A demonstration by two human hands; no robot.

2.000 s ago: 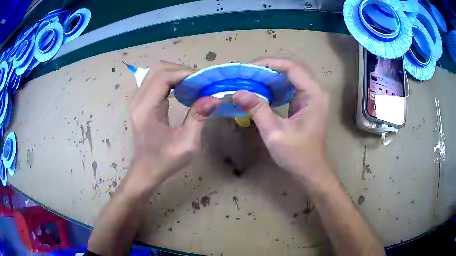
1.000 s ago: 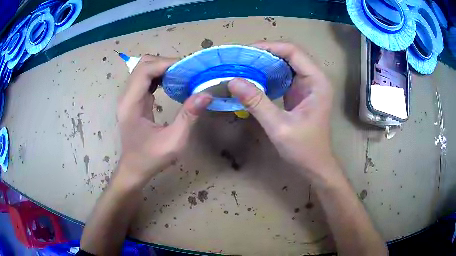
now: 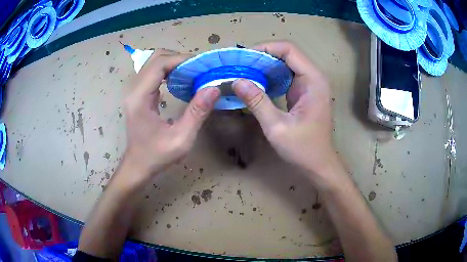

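Note:
A pleated blue ring (image 3: 230, 59) is held tilted above the brown board, with a darker blue band and a white inner edge round its hole. My left hand (image 3: 166, 110) grips its left side, thumb on the near part of the inner edge. My right hand (image 3: 294, 107) grips its right side, thumb also on the inner edge. The fingers behind the ring are partly hidden. A white glue bottle (image 3: 141, 59) with a blue tip lies beyond my left hand, partly covered by it.
The stained brown board (image 3: 256, 220) lies beneath. Blue rings (image 3: 41, 25) are heaped at the left edge and more rings (image 3: 391, 20) at the upper right, overlapping a smartphone (image 3: 397, 77). A red stool (image 3: 33, 225) shows at the lower left.
Both hands still hold the ring, its tilt slightly changed. My left thumb has shifted a little along the inner edge. The yellow piece below the ring is now mostly hidden, and the phone screen has darkened.

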